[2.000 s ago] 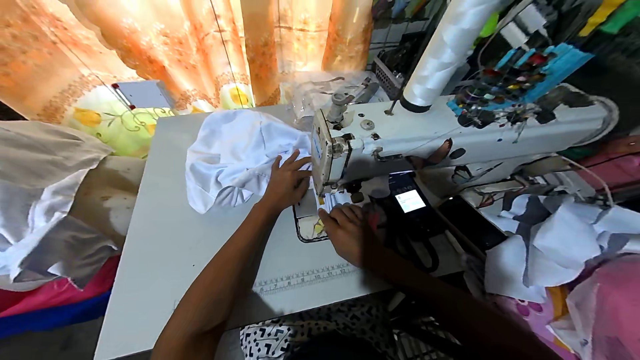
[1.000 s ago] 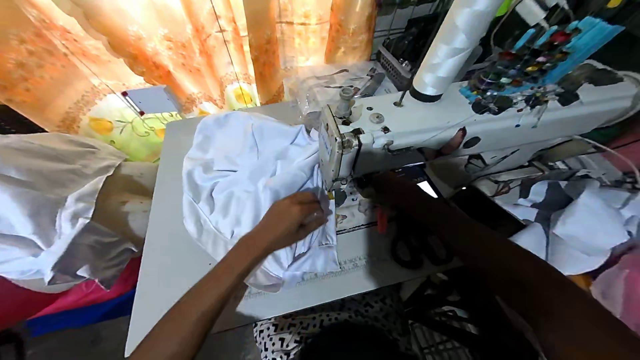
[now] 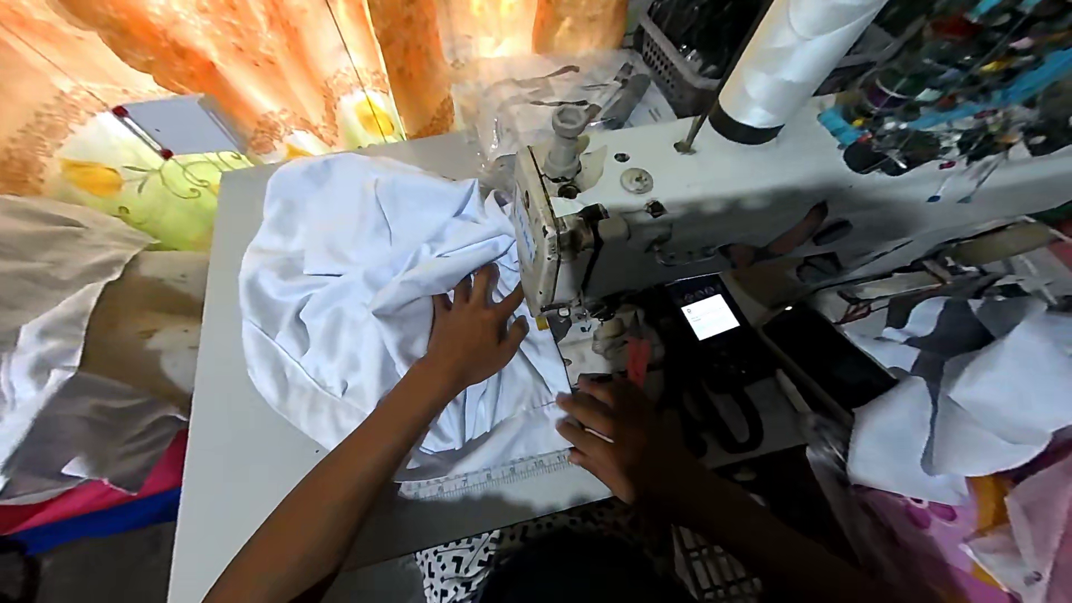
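Note:
A bunched white cloth (image 3: 335, 276) lies on the sewing table (image 3: 219, 419), with its right edge beside the needle area of an industrial sewing machine (image 3: 620, 201). My left hand (image 3: 476, 331) rests on the cloth with its fingers spread, just left of the machine head. Nearer to me, my right hand (image 3: 615, 435) is at the cloth's lower right edge, and its fingertips pinch or press that edge. A measuring scale (image 3: 494, 476) runs along the front of the table, partly under the cloth. The needle itself cannot be made out.
A thread cone (image 3: 791, 67) stands on the machine. Right of the head lie a device with a lit screen (image 3: 710, 316), a dark phone (image 3: 829, 356), black scissors (image 3: 724, 423) and white and grey fabric pieces (image 3: 997, 394). More cloth (image 3: 50, 335) hangs at the left.
My right hand has moved from beside the machine head down to the cloth's near edge. My left hand, closer to the table front a second ago, is now farther up with its fingers spread.

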